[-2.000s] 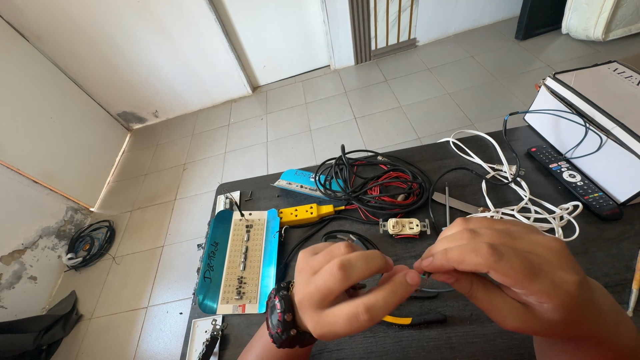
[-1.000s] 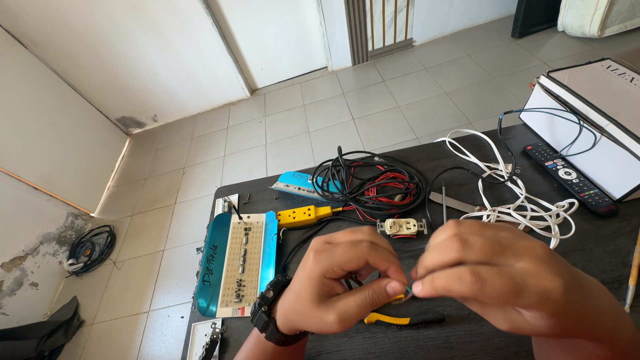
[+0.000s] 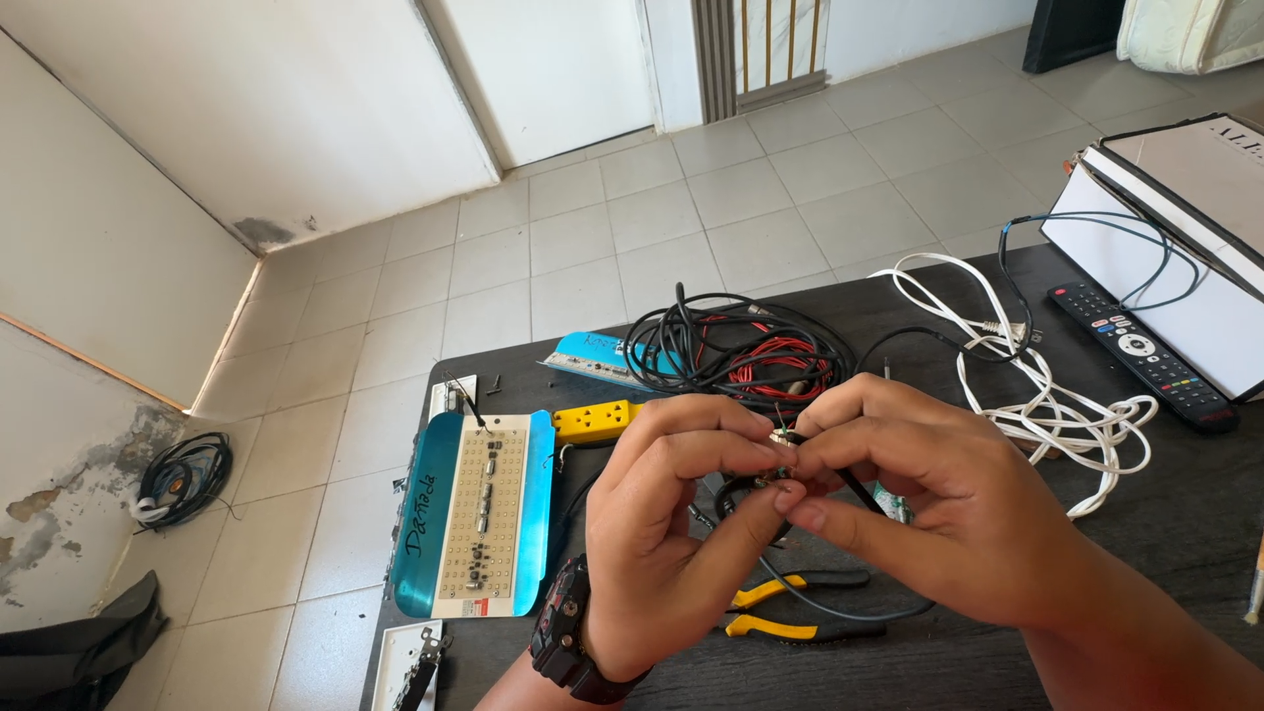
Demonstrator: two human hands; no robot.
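Note:
My left hand (image 3: 681, 523), with a black wristwatch (image 3: 573, 632) on its wrist, and my right hand (image 3: 918, 494) meet fingertip to fingertip over the dark table. Pinched between them is a small wired part (image 3: 782, 444) with thin conductors sticking up; the fingers hide most of it, so its kind is unclear. A black cable (image 3: 857, 488) runs beside the right fingers. Below the hands, a pair of pliers with yellow and black handles (image 3: 775, 627) lies on the table, with a thin grey cable (image 3: 839, 607) across it.
Left of my hands are an LED board on a blue metal plate (image 3: 484, 523) and a yellow power strip (image 3: 592, 422). Behind lie coiled black and red cables (image 3: 750, 346). To the right are a white cord (image 3: 1047, 395), a remote control (image 3: 1141, 351) and a box (image 3: 1136, 276).
Both hands have come up from lower over the table, bringing the small wired part higher. The cream-coloured outlet device seen earlier behind the hands is now out of sight.

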